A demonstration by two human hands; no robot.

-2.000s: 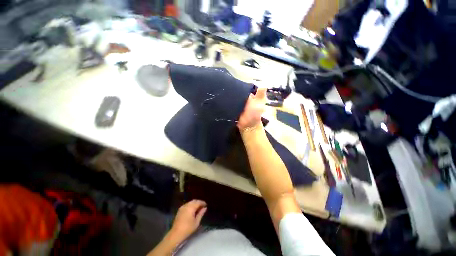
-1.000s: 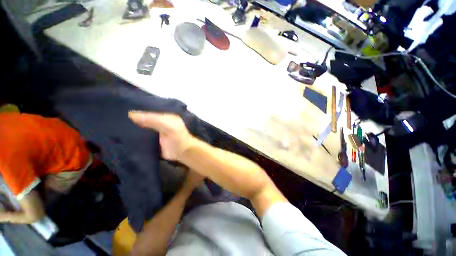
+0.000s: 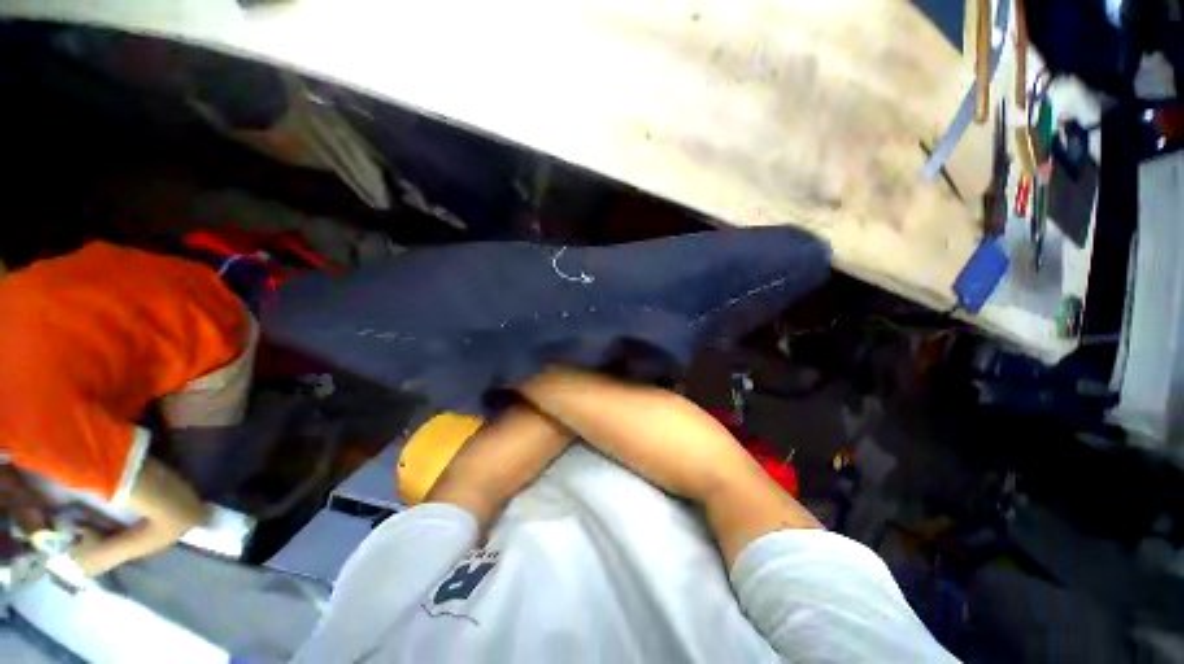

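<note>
A navy-black garment piece is spread in front of me, below the table's near edge. White stitches run in dashed lines along it, and a curved white thread mark shows near its top middle. Its right end lies against the table edge; its left end reaches towards the person in orange. My bare forearms cross at the wrists under its lower edge. Both hands are hidden in or behind the dark cloth, so their grip does not show.
The cream worktable crosses the top. A blue card, brown wooden strips and slim tools lie at its right end. A person in orange bends at left. A yellow stool shows beside my left arm.
The garment has gone from the table to in front of my body and now stretches sideways. My right hand, visible before, is hidden, and my forearms are crossed. The view has tilted down.
</note>
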